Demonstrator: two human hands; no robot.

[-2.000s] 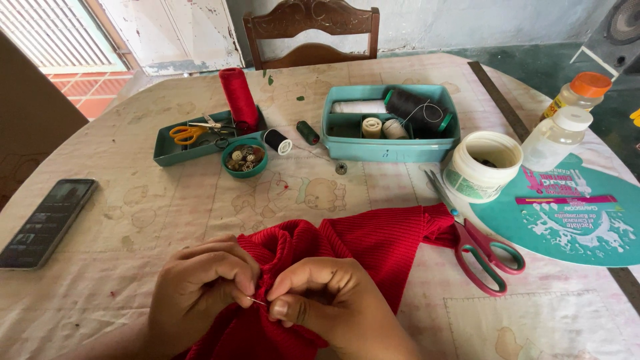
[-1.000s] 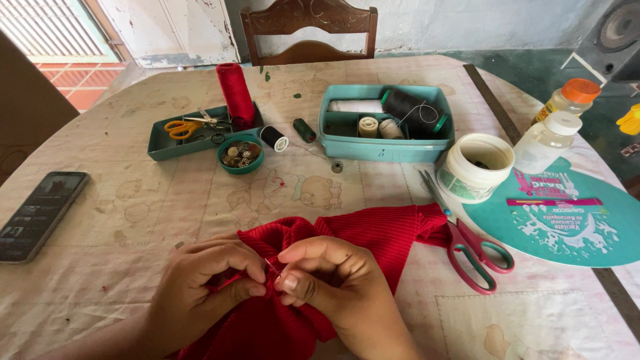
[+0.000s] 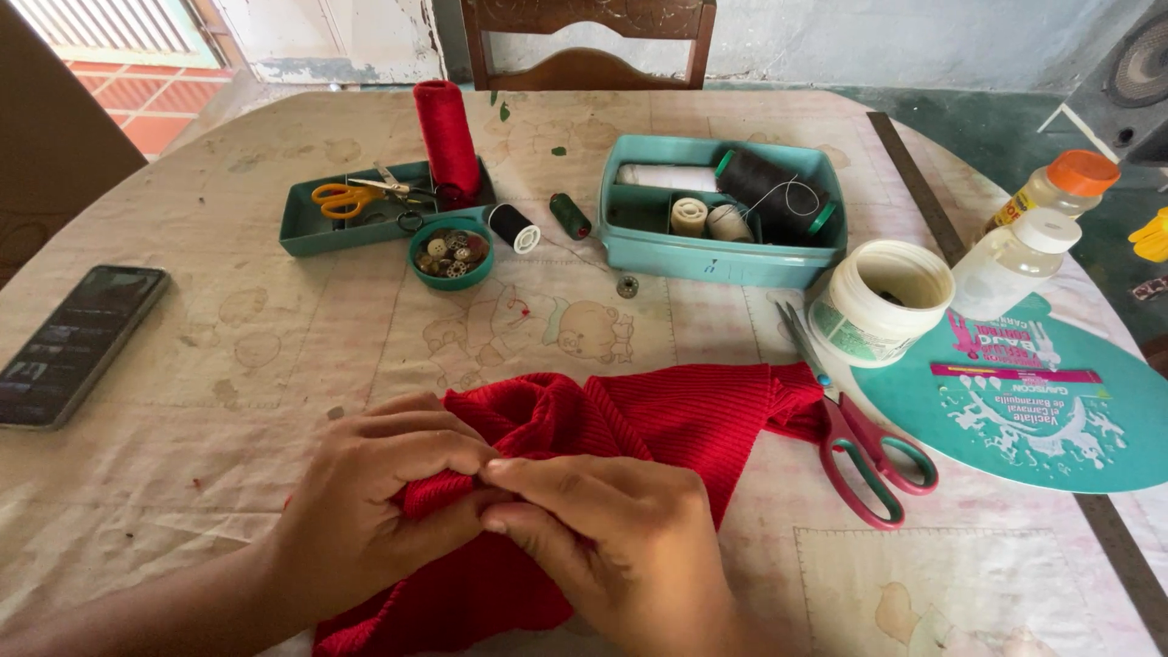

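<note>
A red ribbed knit garment (image 3: 675,411) lies bunched on the cloth-covered table at the near centre. My left hand (image 3: 383,502) pinches a fold of it between thumb and fingers. Against those fingertips, my right hand (image 3: 611,529) has its thumb and index finger closed at the same fold; whether a needle is between them is hidden. Scissors with red and green handles (image 3: 867,456) lie just right of the garment's sleeve end. Beyond the hands are a dish of buttons (image 3: 452,254), a black thread spool (image 3: 514,228), a dark green spool (image 3: 570,216) and a metal bobbin (image 3: 627,286).
A teal box (image 3: 721,260) holds thread spools. Left of it, a teal tray (image 3: 306,219) holds yellow-handled scissors (image 3: 347,198) and a red thread cone (image 3: 447,141). A phone (image 3: 78,347) lies far left. On the right are a white jar (image 3: 881,301), bottles (image 3: 1017,260), a teal fan (image 3: 1004,429) and a long ruler (image 3: 917,187).
Earlier, a needle showed between my fingertips; now it is out of sight. My fingertips have closed together at the fold, and both hands stay over the red garment.
</note>
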